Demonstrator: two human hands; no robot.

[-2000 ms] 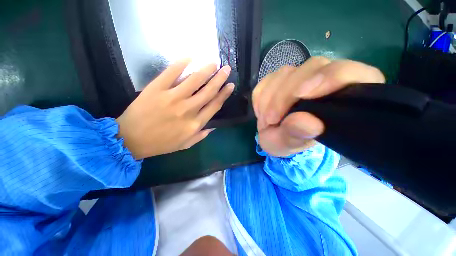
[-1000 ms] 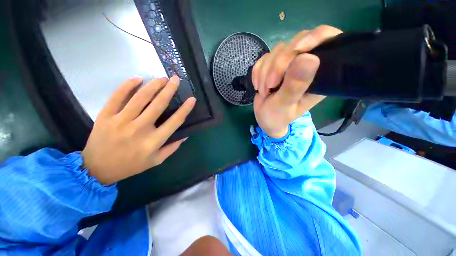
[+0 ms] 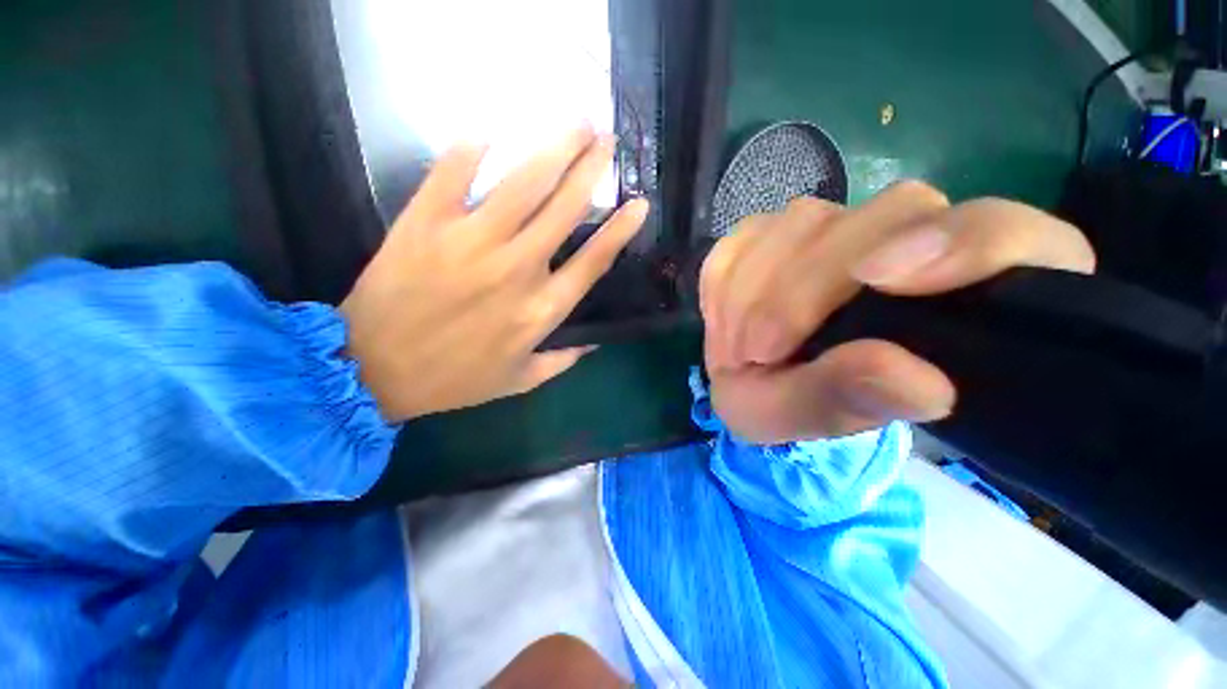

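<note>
The display unit's black frame [image 3: 303, 135] lies in front of me, with the shiny metal back plate [image 3: 471, 67] inside it, glaring white. My left hand [image 3: 478, 283] rests flat with fingers spread over the plate's near end and the frame's inner edge, holding nothing. My right hand [image 3: 821, 310] grips the thick black electric screwdriver [image 3: 1076, 370] at the unit's near right corner. Its nose and bit are hidden by my fingers. The round mesh screw dish [image 3: 785, 168] is just beyond my right hand, partly covered by it.
The dark green mat [image 3: 942, 81] lies under the unit and dish. A small tan mark [image 3: 887, 115] is on it. A black cord [image 3: 1097, 94] and a blue object [image 3: 1171, 140] are at the far right. A white surface [image 3: 1036, 592] is at lower right.
My right hand and the screwdriver have moved from the dish to the frame's near right corner. The view has shifted, and the plate now glares. My left hand stays on the unit.
</note>
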